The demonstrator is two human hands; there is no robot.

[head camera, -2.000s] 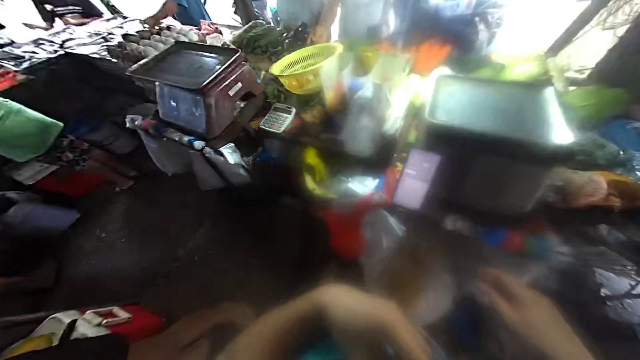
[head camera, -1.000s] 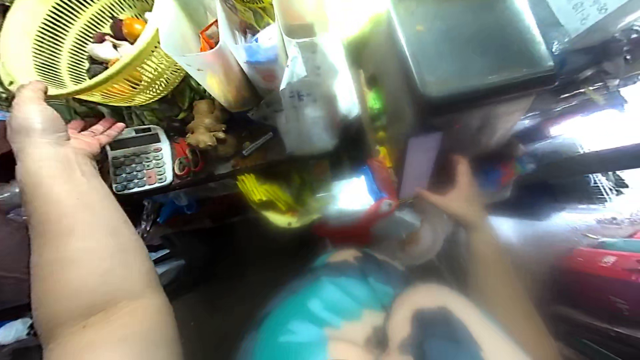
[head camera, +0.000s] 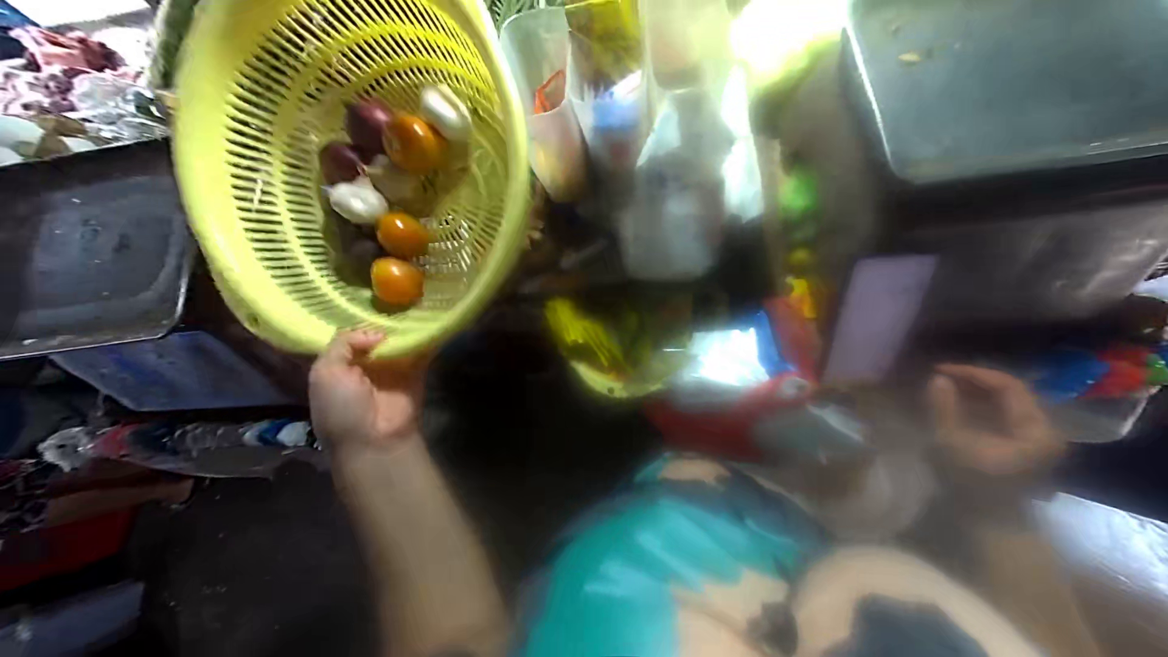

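My left hand (head camera: 365,392) grips the near rim of a yellow plastic colander basket (head camera: 516,182), which is tilted toward the camera. Inside it lie several orange tomatoes (head camera: 401,234), reddish-purple onions (head camera: 369,126) and white bulbs (head camera: 357,200) that look like garlic. My right hand (head camera: 995,420), blurred, is at the right with its fingers curled; nothing can be made out in it. It is just right of and below a pale flat rectangular thing (head camera: 878,319) and near a blurred clear plastic bag (head camera: 876,484).
A scale with a metal tray (head camera: 1013,82) stands at the upper right, another metal tray (head camera: 91,246) at the left. Translucent containers (head camera: 543,100) stand right of the basket. Below them are a yellow net bag (head camera: 602,347) and a red thing (head camera: 721,420). Teal patterned clothing (head camera: 657,575) covers my lap.
The basket is now lifted and tilted in my left hand; one second ago that hand was at its rim, beside a calculator. My right hand has moved away from the pale rectangular thing.
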